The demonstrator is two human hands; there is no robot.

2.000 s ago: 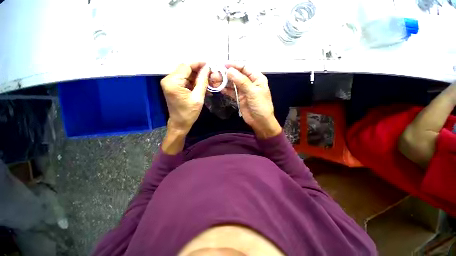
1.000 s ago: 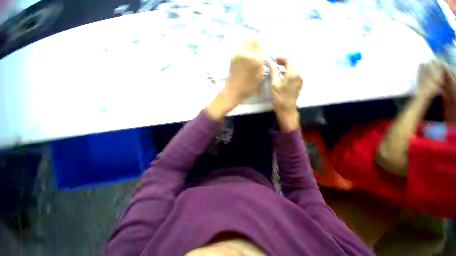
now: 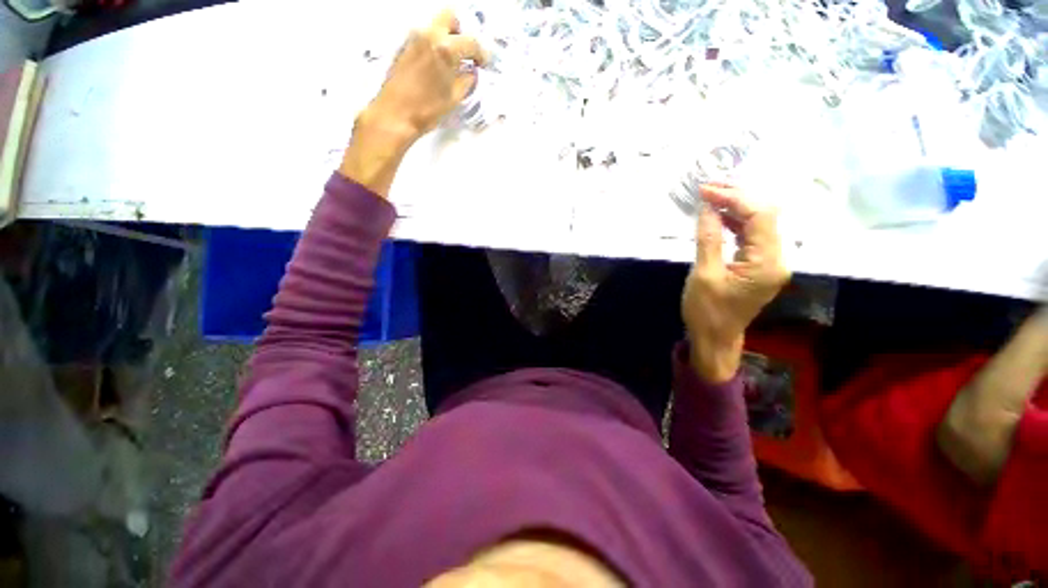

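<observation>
My left hand (image 3: pixel 428 78) reaches over the bench at the left end of a large tangle of white cables (image 3: pixel 644 52). Its fingers are curled beside some white cable loops (image 3: pixel 469 106); whether they grip one is unclear. My right hand (image 3: pixel 736 270) is over the bench's front part, its fingertips at the lower edge of several coiled white cables (image 3: pixel 726 159). Thumb and fingers are bent towards each other; whether they hold a coil is unclear. Small dark pieces (image 3: pixel 595 157) lie on the bench between my hands.
A translucent bottle (image 3: pixel 896 195) with a blue cap lies right of the coils. Below the white bench (image 3: pixel 230 138) are a blue bin (image 3: pixel 236 287), a clear bag (image 3: pixel 552 293) and an orange crate (image 3: pixel 804 391). Another person's arm (image 3: pixel 988 402) and red clothing are at the right.
My hands held a white coil close together at the bench edge, then moved over the bench. Now they are wide apart, left by the tangle, right by the coils. The view has shifted.
</observation>
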